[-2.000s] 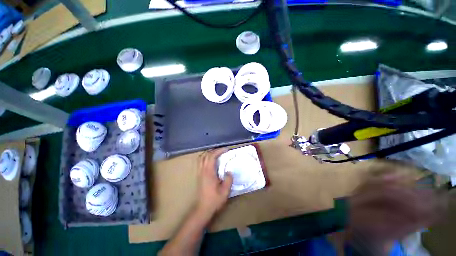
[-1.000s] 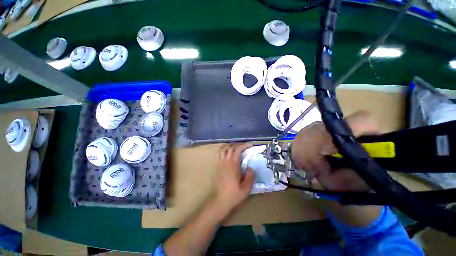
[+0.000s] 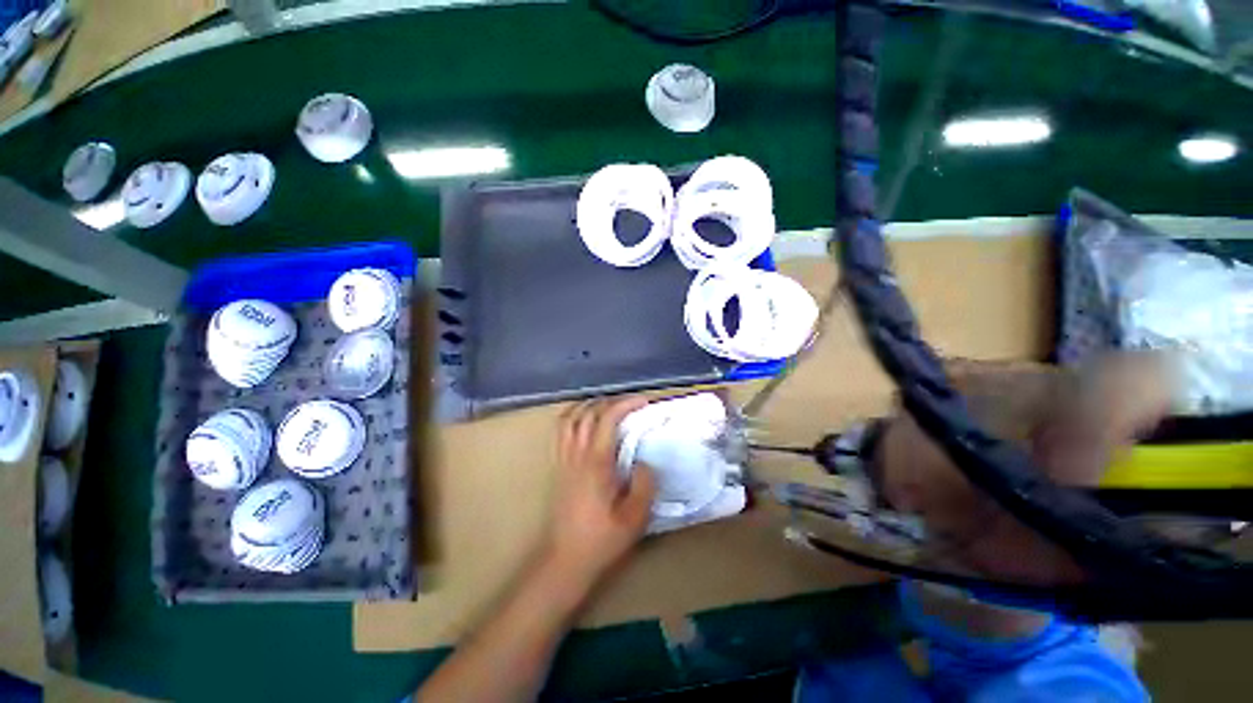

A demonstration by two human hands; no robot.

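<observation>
A white square fixture [image 3: 683,464] with a round part in its centre lies on the cardboard in front of me. My left hand [image 3: 605,478] rests on its left side, thumb over the part. My right hand [image 3: 983,467], partly blurred and crossed by the black cable, is closed around the power screwdriver right of the fixture. The screwdriver's metal nose [image 3: 845,508] points left, its front end at the fixture's right edge. Whether the tip touches a screw point is unclear.
The dark ring tray [image 3: 591,316] behind the fixture holds piled white rings [image 3: 724,213]. The housing tray [image 3: 378,529] at left holds stacked housings [image 3: 279,522]. A spiral-wrapped cable [image 3: 863,206] hangs across the right side. A plastic bag [image 3: 1189,323] lies at far right. The green conveyor behind carries round units.
My right hand, blurred and empty-looking at first, took hold of the screwdriver and brought it to the fixture. Since then the tool's nose has shifted right. My left hand stays on the fixture.
</observation>
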